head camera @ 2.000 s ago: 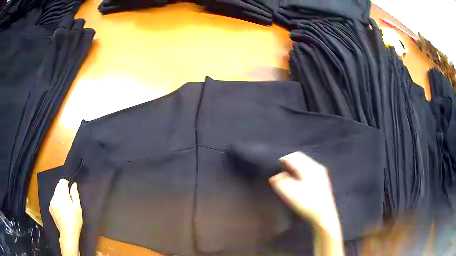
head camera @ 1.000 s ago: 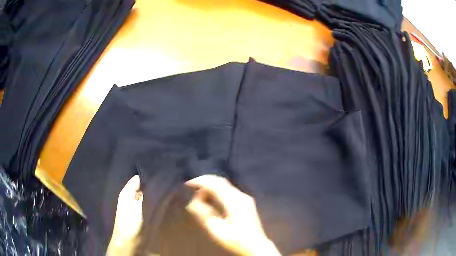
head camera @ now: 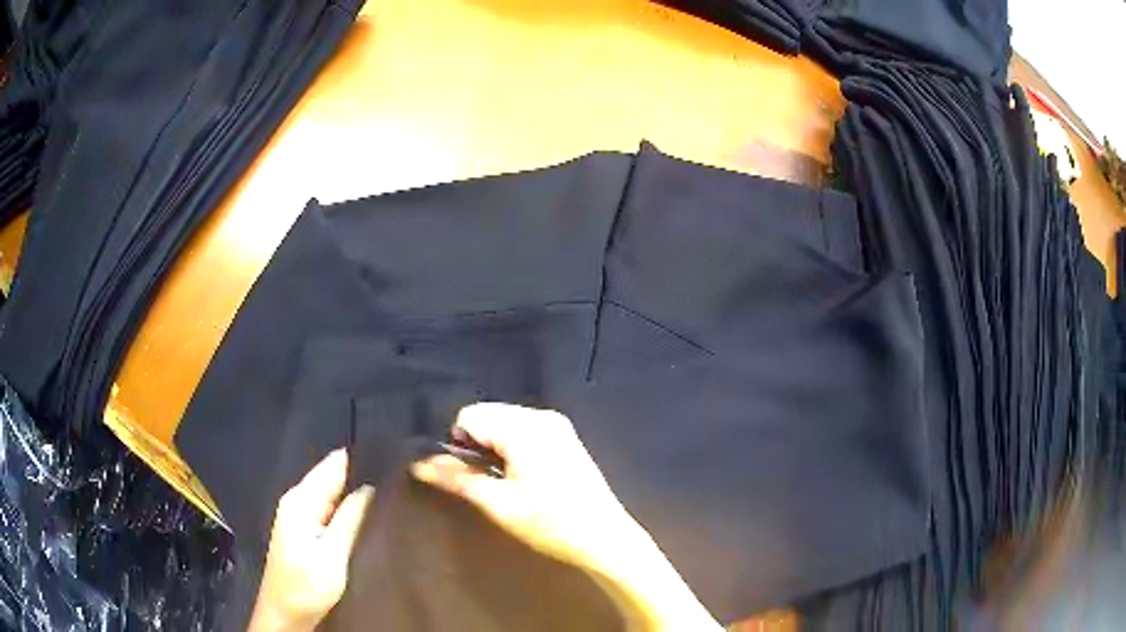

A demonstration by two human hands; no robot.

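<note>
Black trousers [head camera: 741,444] lie spread over the front of the table, with a seam running down their middle. My left hand [head camera: 309,537] pinches the cloth at the lower left. My right hand [head camera: 525,475] is just right of it, over the trousers, closed around small thread snips [head camera: 469,457]. Only a thin metallic part of the snips shows between the fingers. The snips' tips are close to the cloth near my left hand; whether they touch it cannot be told.
The orange-brown tabletop [head camera: 494,74] shows behind the trousers. A rippled pile of black trousers [head camera: 975,296] is at the right, another pile [head camera: 161,161] at the left. Folded black garments [head camera: 914,31] lie at the far side. Plastic-bagged garments [head camera: 99,531] are at the lower left.
Over the two seconds, my right hand has moved left across the trousers, close to my left hand. The view has shifted, and the cloth between the hands is bunched differently.
</note>
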